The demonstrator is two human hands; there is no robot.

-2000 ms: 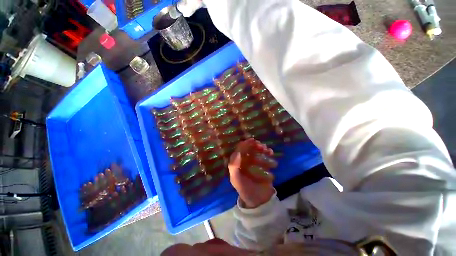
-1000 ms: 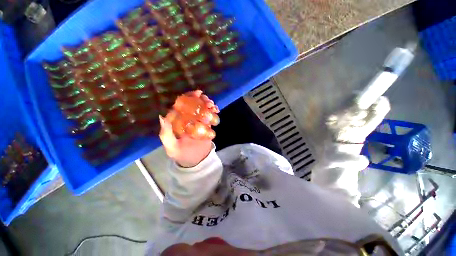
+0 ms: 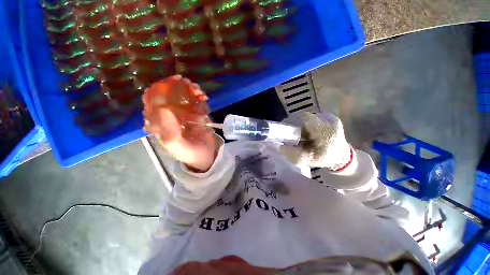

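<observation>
My bare left hand holds several glossy orange-brown soft lure bodies in front of the main tray's near edge. My right hand, in an off-white knitted glove with a red cuff, holds a large syringe level, pointing left. The barrel is clear and looks partly filled with clear liquid. The thin needle reaches to the lures in my left hand; whether its tip is inside one cannot be told. The blue main tray holds overlapping rows of brown lures with green shine.
The second blue tray is cut off at the left. The speckled bench shows at the top right. A slotted drain grate lies below the tray. A blue stool stands on the grey floor, with blue crates at the right edge.
My right hand has come in from the right with the syringe, which now lies level with its needle at the lures in my left hand. The view has shifted, and the tray appears higher.
</observation>
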